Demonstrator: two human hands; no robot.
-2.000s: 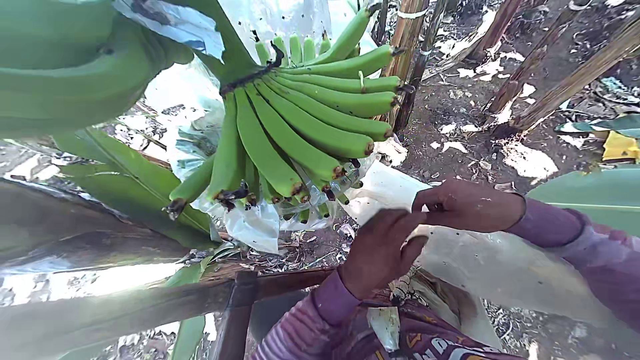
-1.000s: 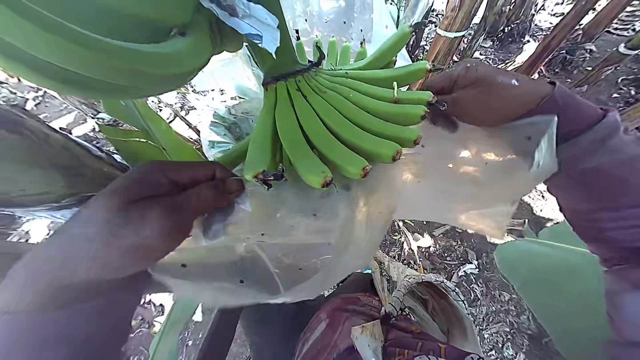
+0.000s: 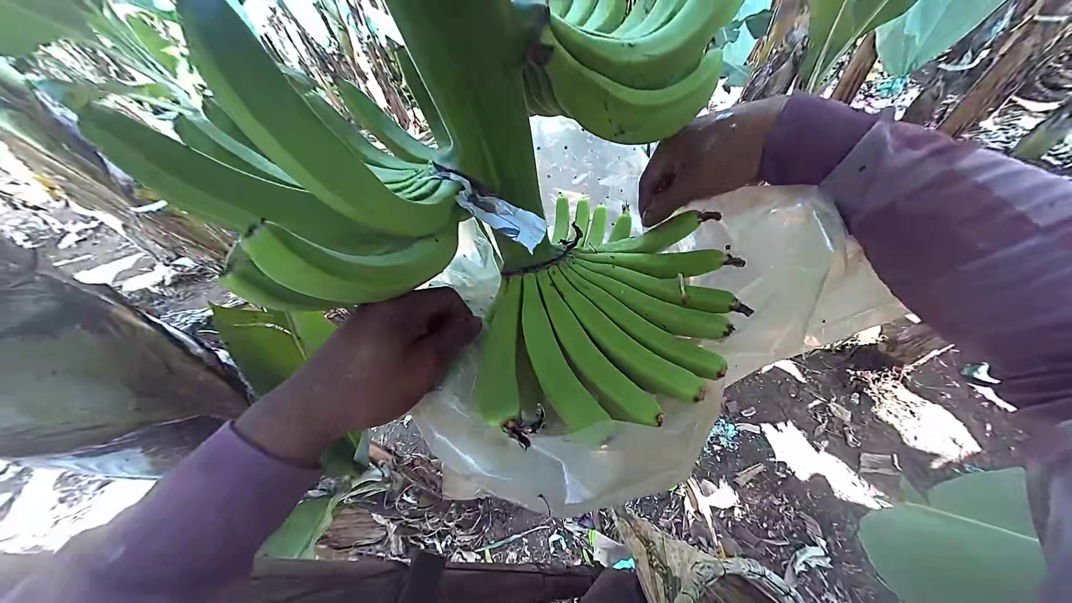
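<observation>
A hand of green bananas (image 3: pixel 603 327) fans out from the thick green stalk (image 3: pixel 486 109) in mid-view. A translucent plastic sheet (image 3: pixel 569 469) lies beneath and around its fingers. My left hand (image 3: pixel 410 352), fingers closed, grips the sheet's edge left of the fan, below a larger banana cluster (image 3: pixel 335 251). My right hand (image 3: pixel 695 159) is at the sheet's upper right edge, under another cluster (image 3: pixel 645 75); its fingertips are partly hidden, and it appears to grip the plastic. A crumpled pale strip (image 3: pixel 507 219) hangs at the stalk.
Large bananas crowd the upper left. A brown trunk-like stem (image 3: pixel 100 377) stands at the left, and a dark wooden bar (image 3: pixel 352 582) crosses the bottom. Dry litter covers the soil (image 3: pixel 837 435). A broad green leaf (image 3: pixel 963 536) is at the lower right.
Two seconds ago my hands were close together below right of the bananas; they are now apart on either side of the fan. The sheet has spread around it. The view has shifted, showing more stalk.
</observation>
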